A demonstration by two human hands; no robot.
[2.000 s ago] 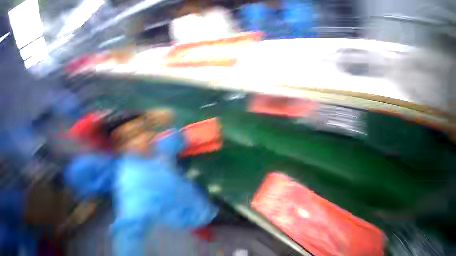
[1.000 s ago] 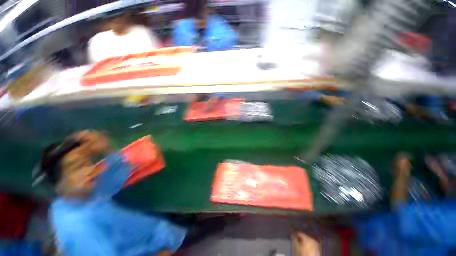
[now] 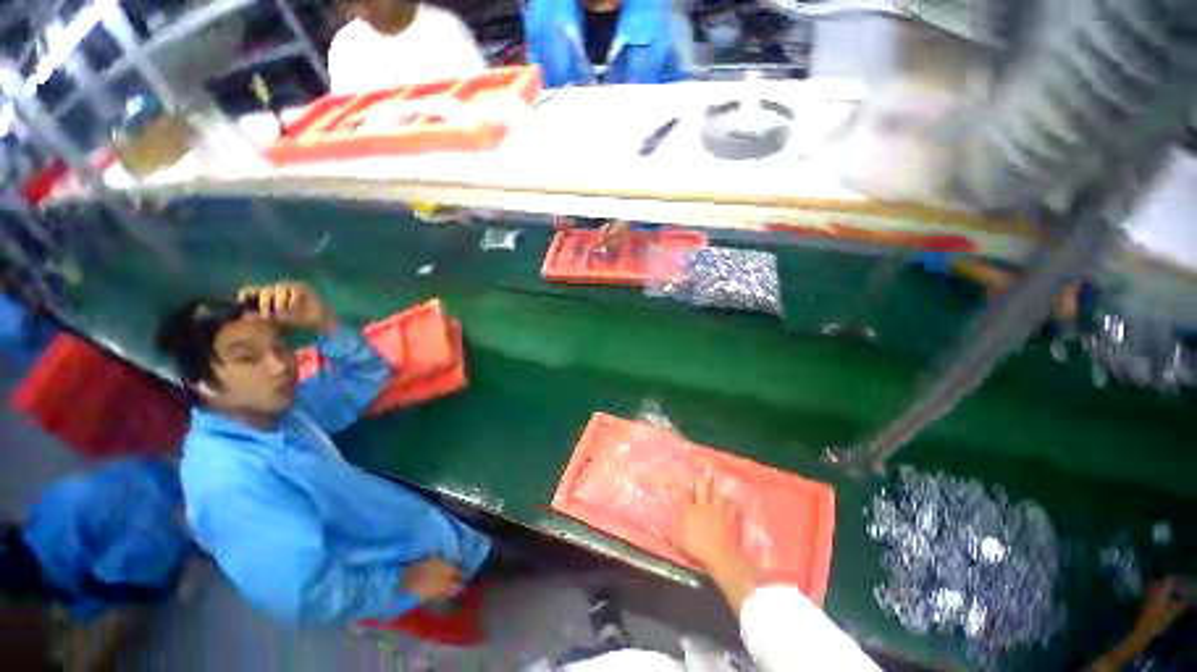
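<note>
A red-orange plastic tray [image 3: 796, 505] lies on the green-topped bench in front of me, with clear, shiny plastic over its left and middle part. My right hand [image 3: 709, 528], bare below a white sleeve, reaches in from the bottom and rests on the tray, fingers spread over the plastic. It does not visibly grip anything; the fingertips are blurred. My left hand is not in view. A heap of silvery small parts [image 3: 965, 565] lies on the green mat right of the tray.
A seated person in blue [image 3: 282, 525] is at left beside stacked red trays [image 3: 427, 352]. Another red tray [image 3: 597, 272] and bagged silvery parts [image 3: 735, 280] lie farther back. A slanted grey post [image 3: 971, 355] stands right. Another person's hand [image 3: 1158, 614] is lower right.
My view has turned and steadied. A hand low at the bottom edge one second ago is now on the tray. The seated person has raised their head towards me, a hand at the forehead.
</note>
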